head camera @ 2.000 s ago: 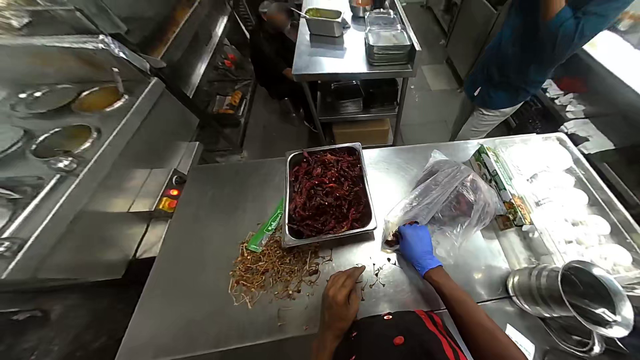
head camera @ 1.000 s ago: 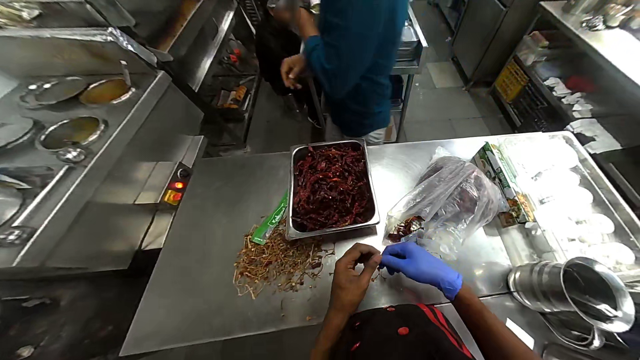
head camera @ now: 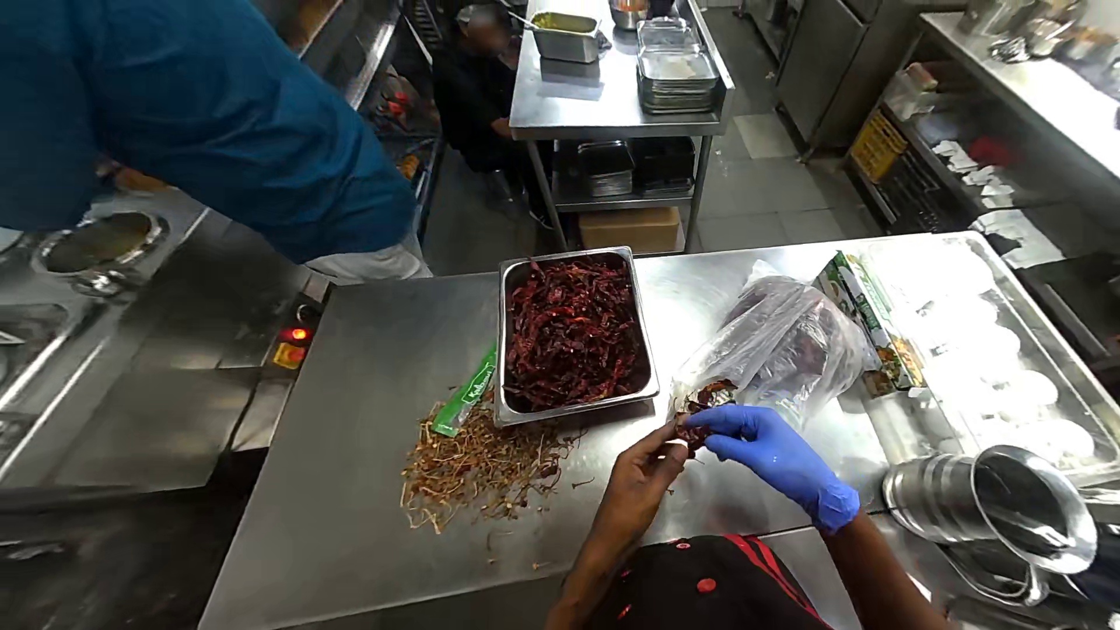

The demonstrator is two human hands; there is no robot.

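Note:
My right hand (head camera: 770, 451), in a blue glove, grips a dried red chilli (head camera: 691, 435) between thumb and fingers. My bare left hand (head camera: 646, 477) pinches the same chilli at its left end. Just beyond them lies a clear plastic bag (head camera: 792, 337), with dried chillies showing at its mouth. A steel pan (head camera: 654, 385) full of dried red chillies (head camera: 573, 337) stands to the left of the bag. Beside the pan's near left corner is a heap of chilli stems (head camera: 481, 464), with a green packet (head camera: 465, 394) lying partly on it.
At right are a narrow printed box (head camera: 871, 319), a tray of white round items (head camera: 1032, 394) and a steel jug (head camera: 989, 507). A person in a blue top (head camera: 262, 131) leans in at left. Another person in dark clothes (head camera: 477, 96) is beside the back table (head camera: 542, 122).
The person in blue has moved from behind the pan to the left. My right hand was at the bag two seconds ago; both hands now meet at a chilli near the bag's mouth.

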